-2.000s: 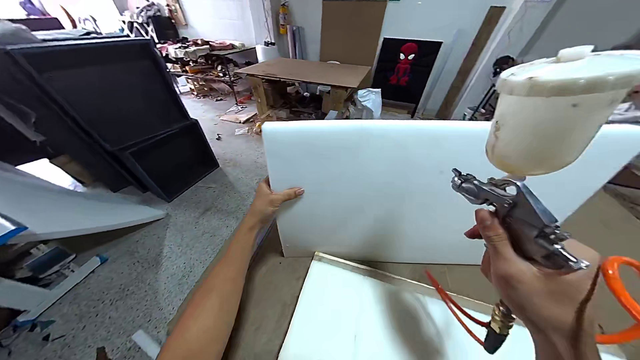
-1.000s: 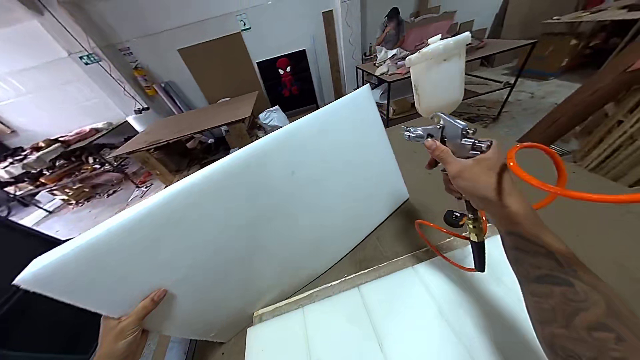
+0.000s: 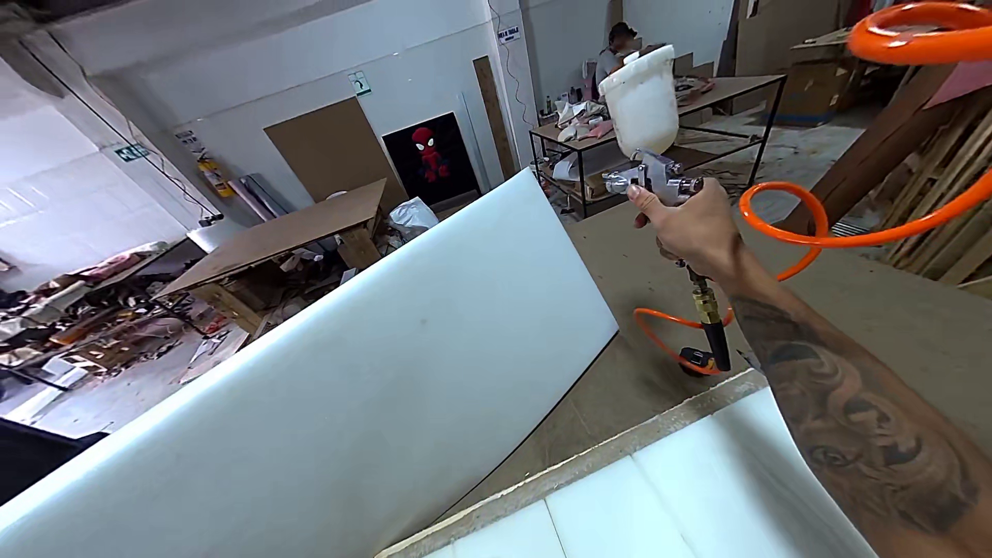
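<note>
My right hand (image 3: 690,225) grips a metal spray gun (image 3: 655,177) with a white plastic cup (image 3: 643,101) on top. An orange coiled air hose (image 3: 891,236) runs from its brass fitting, below the hand. Left of the gun a large white foam slab (image 3: 403,349) stands tilted on edge on the brown table surface (image 3: 620,271). Nearer to me lie white foam pieces (image 3: 643,496) beside a strip with a rough, crusted edge (image 3: 573,465). My left hand is out of view.
Behind the slab stands a brown-topped workbench (image 3: 287,232). A person (image 3: 616,50) is at a cluttered metal-framed table (image 3: 721,93) at the back. Wooden boards (image 3: 945,178) are stacked at the right, and a black framed picture (image 3: 434,159) leans on the wall.
The view has swung to the right. My left hand, on the slab in both earlier frames, is no longer seen. The slab, roughly level at first, now slants up to the right.
</note>
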